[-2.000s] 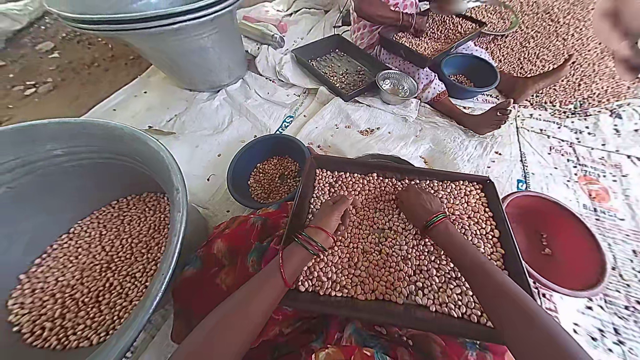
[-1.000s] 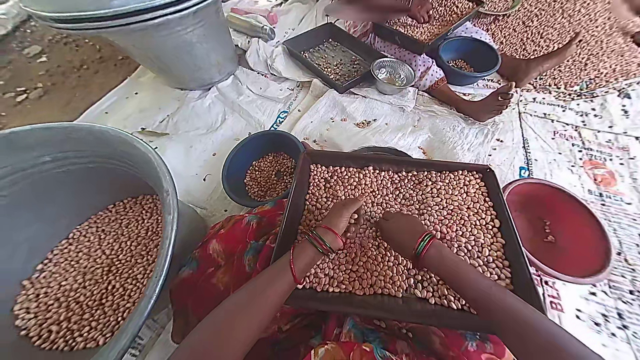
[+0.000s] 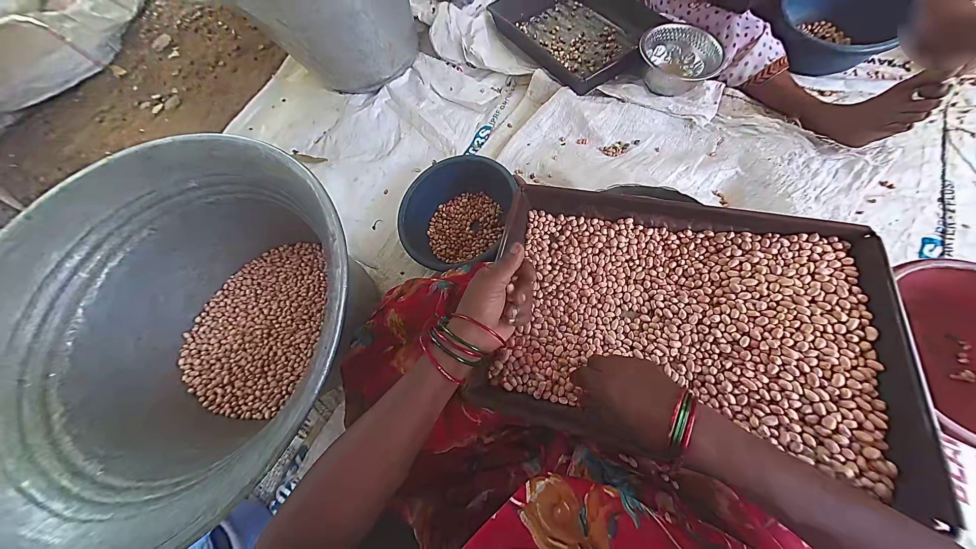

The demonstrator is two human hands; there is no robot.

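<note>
A dark rectangular tray of shelled peanuts rests across my lap. My left hand, with red and green bangles, is at the tray's left edge, fingers curled around a few peanuts. My right hand is palm down on the peanuts near the tray's front edge; its fingertips and whatever lies under them are hidden. To my left stands a large metal tub with a heap of peanuts inside. A blue bowl holding smaller brownish peanuts sits just beyond the tray's far left corner.
A red basin with a few pieces lies right of the tray. Beyond are a metal bucket, a second dark tray, a metal bowl and another blue bowl beside a co-worker's foot. White sacking covers the ground.
My left hand has moved from over the peanuts to the tray's left edge. My right hand has shifted toward the tray's front left. The view has swung left.
</note>
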